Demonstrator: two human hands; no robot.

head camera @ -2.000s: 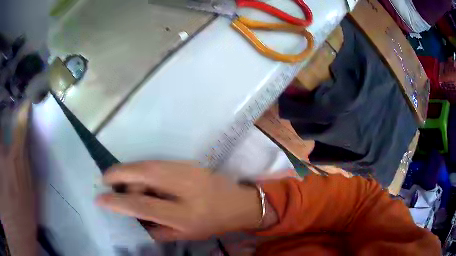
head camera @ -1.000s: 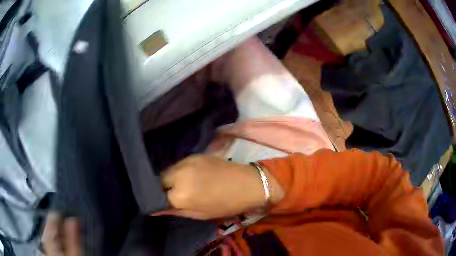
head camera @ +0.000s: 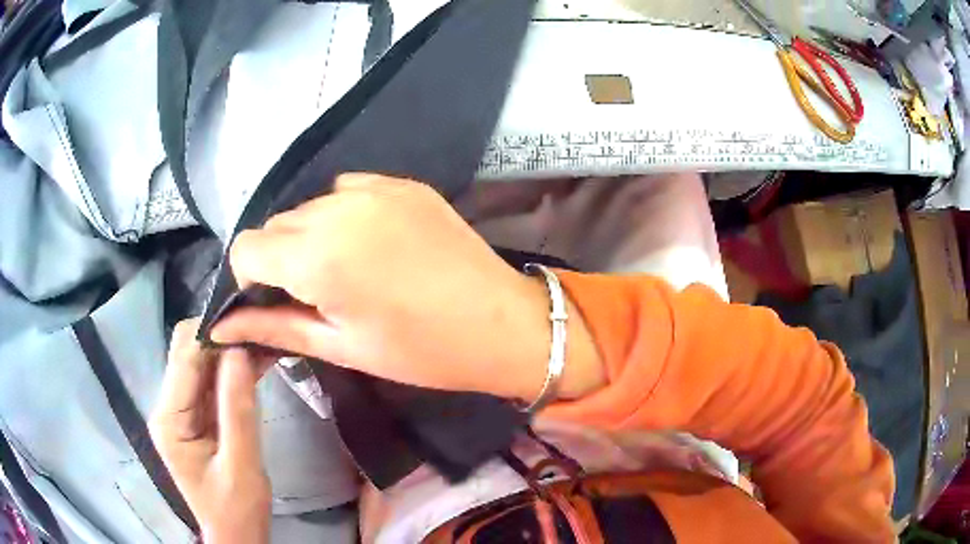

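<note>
A dark grey panel runs from the top of the view over the front edge of the white table down to my hands. My right hand, in an orange sleeve with a bracelet, grips its folded edge between thumb and fingers. My left hand is just below, upright, its fingertips pinching the same dark edge at its end. The fingertips of both hands meet there and partly hide the cloth. Light grey panels with dark strips lie and hang at the left.
Scissors with red and orange loops lie on the table at the upper right. The white table has a printed ruler edge and a brown patch. A cardboard box with dark cloth stands at the right.
The view has swung, so the scissors show at the upper right. My right hand has moved leftwards with the dark cloth, and my left hand has come up to meet it.
</note>
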